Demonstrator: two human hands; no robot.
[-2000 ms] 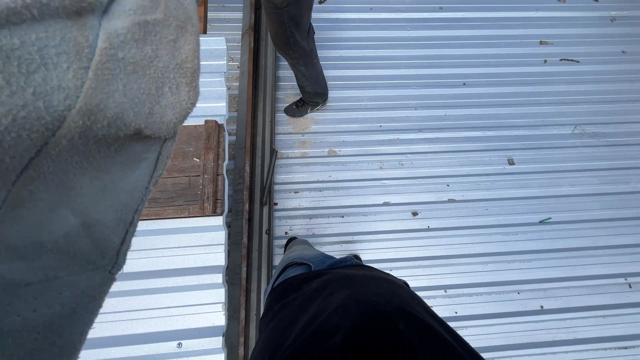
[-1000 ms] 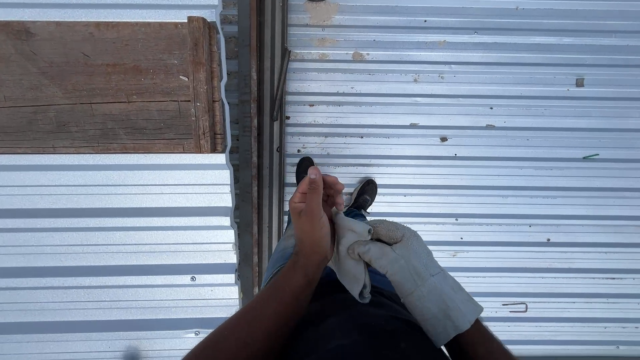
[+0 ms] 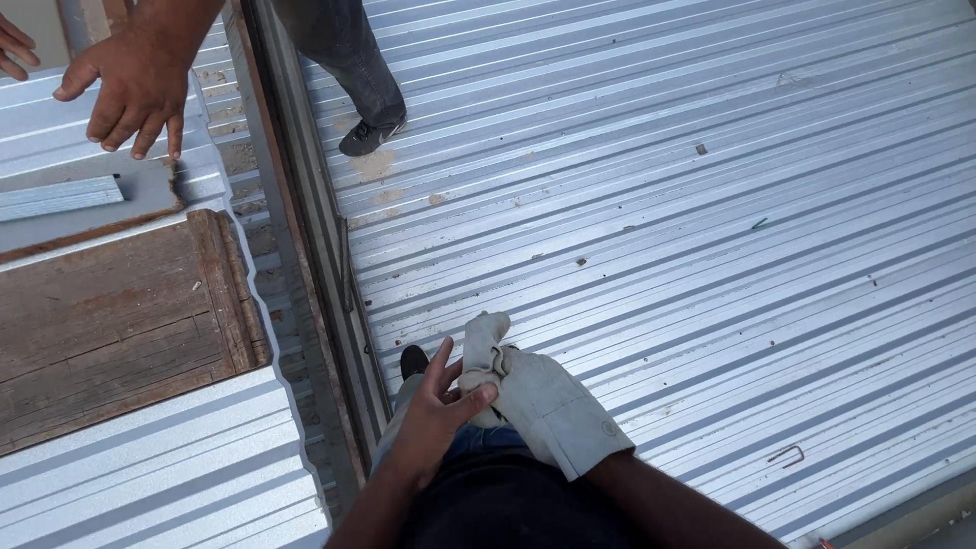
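Bare, with its fingers spread, my left hand point(image 3: 441, 408) is at the lower middle, its thumb against bunched pale material. My right hand point(image 3: 507, 377) wears a pale leather work glove with a long cuff point(image 3: 564, 419). Its gloved fingers are closed on what looks like a second, loose glove point(image 3: 484, 339), crumpled between my hands. Where one glove ends and the other begins is hard to see. Whether my left fingers grip the material is hidden.
Corrugated metal sheets point(image 3: 648, 305) lie underfoot, bearing small debris and a bent wire point(image 3: 789, 456). A rusty metal beam point(image 3: 297, 252) runs along a gap at left. Beyond it lies a wooden panel point(image 3: 114, 328). Another person's hand point(image 3: 137, 91) and shoe point(image 3: 372, 137) are at upper left.
Two seconds ago pale glove material filled the left side; one second ago it was between my hands. Another person's hand has come into view at upper left. The view has turned.
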